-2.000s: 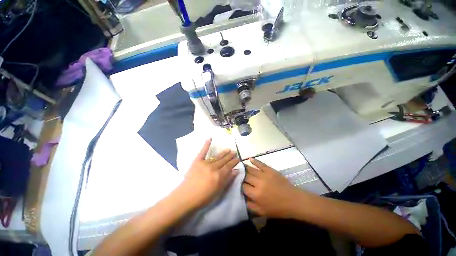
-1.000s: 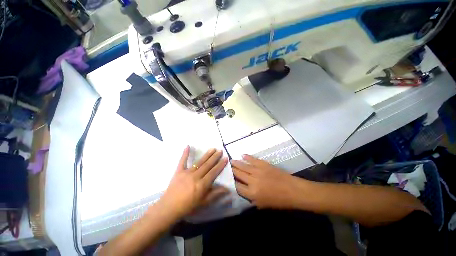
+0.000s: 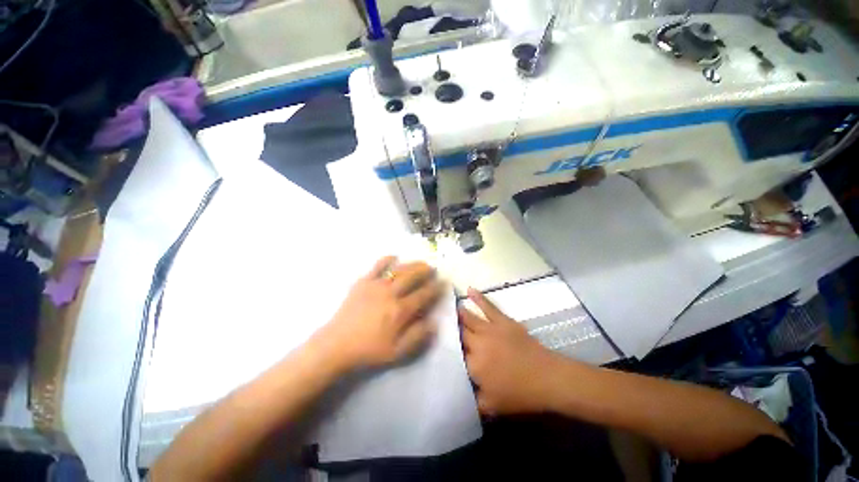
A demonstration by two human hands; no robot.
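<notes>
A pale fabric panel lies in front of the needle of the white JACK sewing machine, its near end reaching past the table's front edge. My left hand presses on the panel, fingers bent and slightly blurred, just in front of the presser foot. My right hand grips the panel's right edge, thumb on top and fingers partly hidden. A dark part of the fabric lies left of the machine head. Whether it joins the pale panel cannot be told.
Large pale panels lie stacked at left, beside purple cloth. Small grey panels lie under the machine arm. Red-handled tools lie at the table's right end. A blue basket with scraps stands at lower right.
The view has shifted. The dark fabric has moved away from me, toward the back. The pale panel shows longer at the front. My left hand's spread fingers are now bent, nearer the foot.
</notes>
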